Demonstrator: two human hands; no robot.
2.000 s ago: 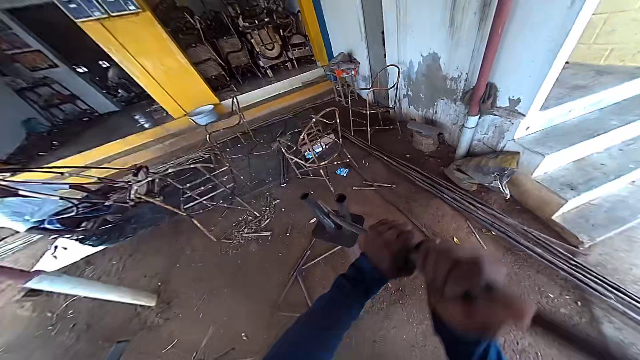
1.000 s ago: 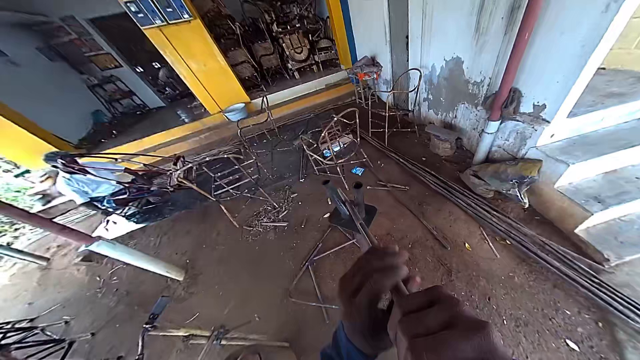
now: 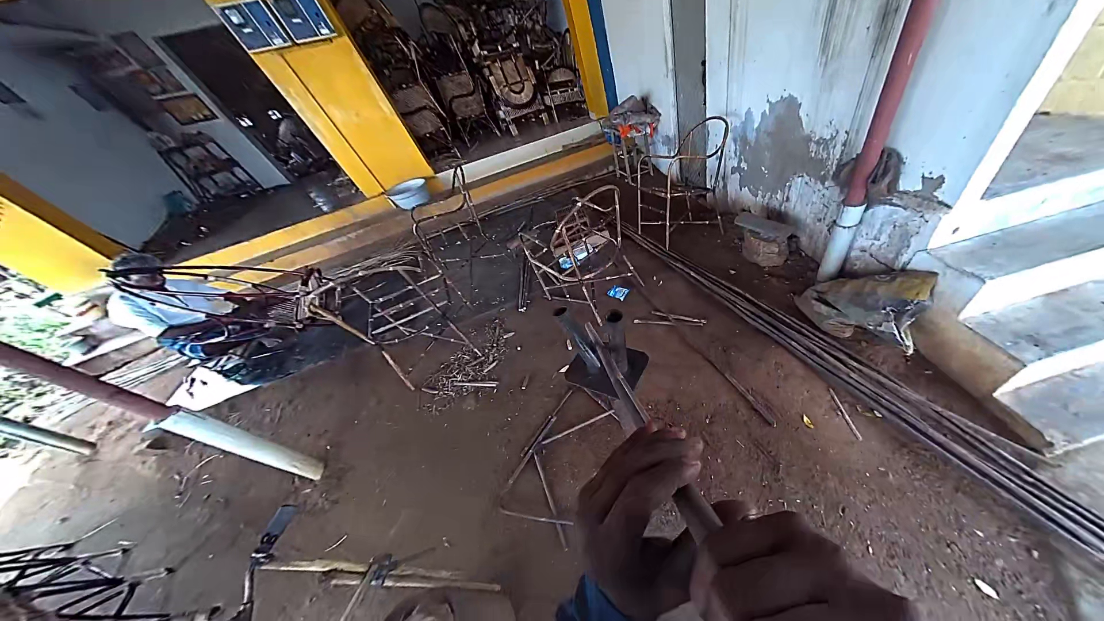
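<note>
A long cane pole point(image 3: 623, 388) runs from the lower right up toward a metal stand with two upright pipes on a square plate point(image 3: 606, 371). My left hand point(image 3: 642, 500) is wrapped around the pole at its middle. Nearer the camera, my right hand point(image 3: 789, 569) grips the same pole close behind the left. The pole's far tip lies between the two pipe mouths; whether it touches them I cannot tell.
Cane chair frames point(image 3: 576, 250) stand beyond the stand. Long poles point(image 3: 828, 354) lie along the right wall. A seated person point(image 3: 164, 302) is at left behind a cane frame. A slanting post point(image 3: 241, 444) is at lower left, a sack point(image 3: 867, 302) at right.
Both hands stay on the pole, which now points more directly away from the camera; before, it slanted more to the right. The view has shifted left.
</note>
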